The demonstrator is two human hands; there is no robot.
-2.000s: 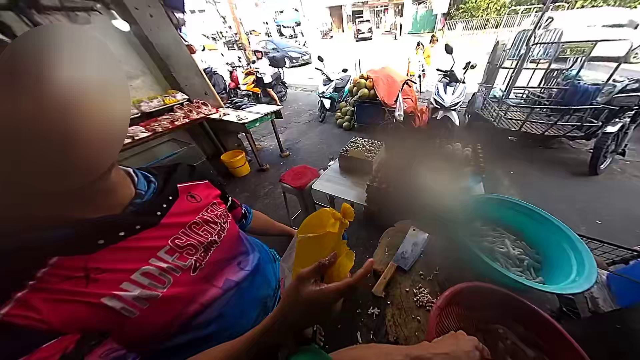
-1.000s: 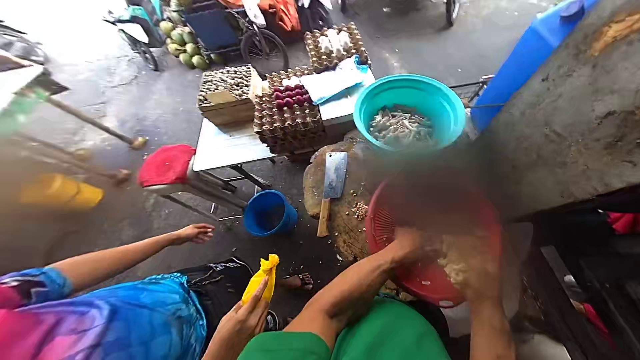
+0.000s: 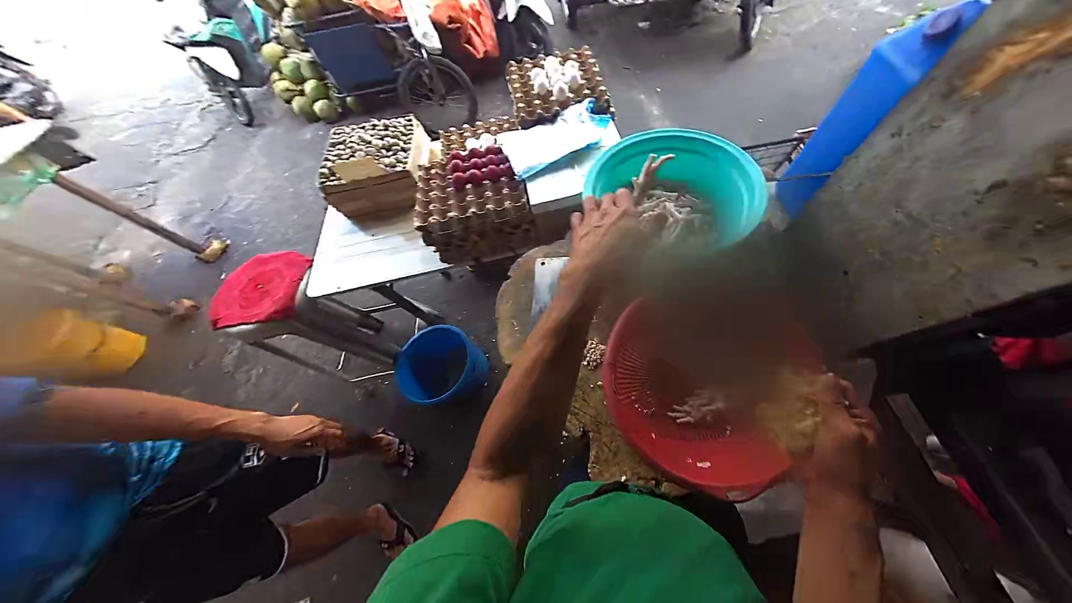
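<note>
My left hand (image 3: 605, 224) reaches over the near left rim of a teal plastic basin (image 3: 744, 159) holding pale chicken feet (image 3: 674, 211). One chicken foot (image 3: 651, 174) sticks up beside its fingertips; whether the fingers grip it is unclear. At the right side of a red plastic colander (image 3: 641, 402), my right hand (image 3: 840, 431) is closed on a blurred yellowish clump (image 3: 791, 414). Some pale pieces (image 3: 699, 408) lie in the colander. Under my left forearm, a cleaver's blade (image 3: 548, 280) rests on a wooden chopping block (image 3: 515, 310). A dark blur hides part of both vessels.
Another person's hand (image 3: 306, 434) is at left. A metal table (image 3: 368, 255) carries egg trays (image 3: 469, 197) and a box of small eggs (image 3: 368, 155). A blue bucket (image 3: 441, 364) and red-topped stool (image 3: 261, 289) stand nearby; a concrete wall (image 3: 946, 209) rises at right.
My left hand has moved from the red colander to the teal basin. My right hand stays by the colander with the yellowish clump. The yellow bag the other person held is out of sight.
</note>
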